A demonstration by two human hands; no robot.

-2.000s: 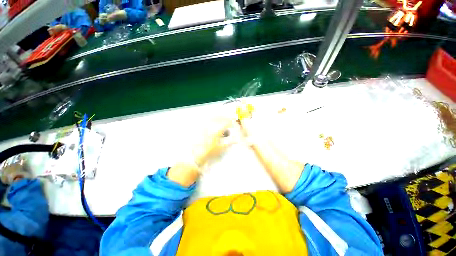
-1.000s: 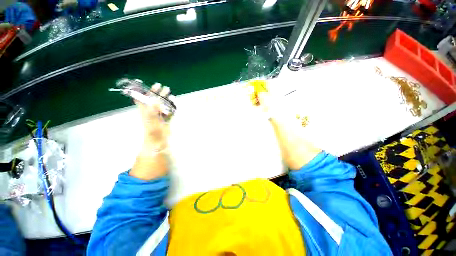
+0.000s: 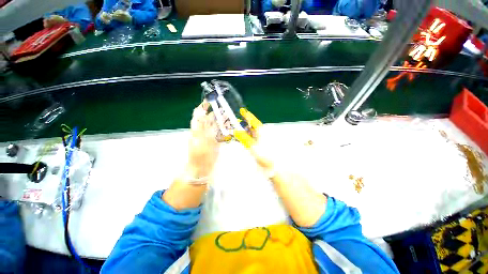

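A clear plastic housing with silver, white and dark parts is held up at the near edge of the green belt, in the middle of the view. My left hand grips its left side and lower end. My right hand, with yellow-orange finger cots on the fingertips, holds its lower right side. The exact finger contacts are too blurred to tell. Small amber pieces lie on the white bench to the right.
A metal post rises at the bench's far edge. Another clear unit lies beside it on the belt. A red bin stands far right. Blue cable crosses the left. Coworkers' hands and blue sleeves show behind the belt.
My left hand has moved right with the plastic housing, as seen against the bench. My right hand has left the bench surface and come to the housing, so both hands are now on it.
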